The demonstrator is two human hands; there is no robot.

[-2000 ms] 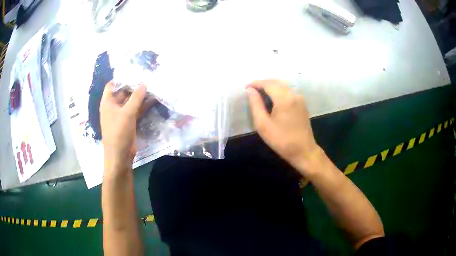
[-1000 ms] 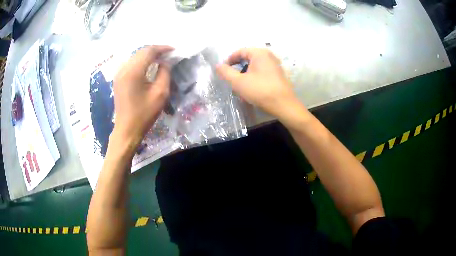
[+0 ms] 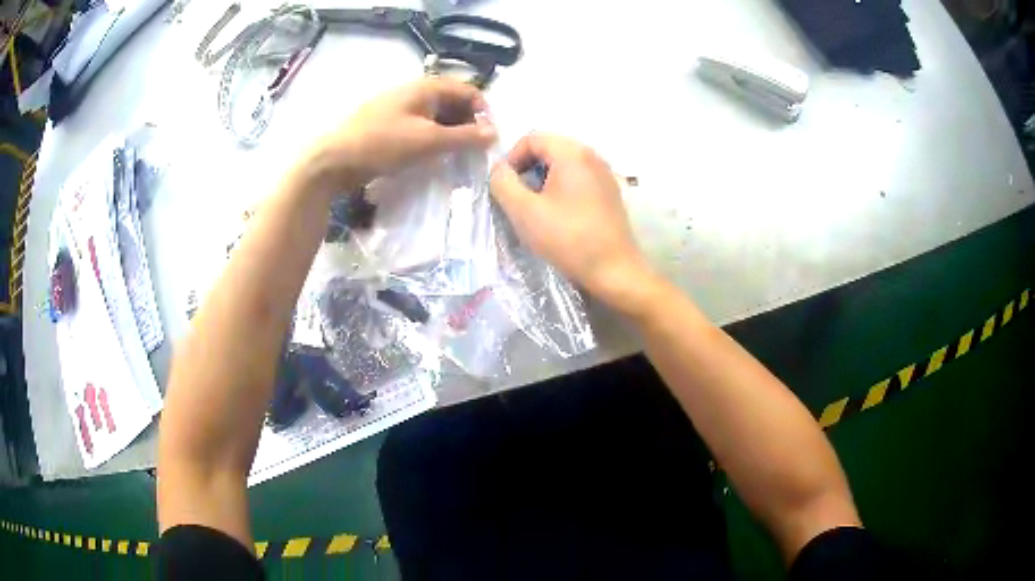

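A large clear polybag lies on the printed order sheet at the table's front edge. Dark pieces and small bags with red print show in or under it. My left hand pinches the bag's top edge, fingertips near the middle. My right hand is just to the right, its thumb and finger closed on the bag's upper right edge. A dark fabric swatch shows beside the bag, partly hidden by my left forearm.
Black-handled shears and a looped tape measure lie at the back. A stapler-like silver item and dark fabric are at the right. Sheets with red drawings and a small red swatch lie left.
My left hand has moved right and away from me, up to the bag's top edge beside my right hand. The bag lies flatter, and the shears have come into fuller view.
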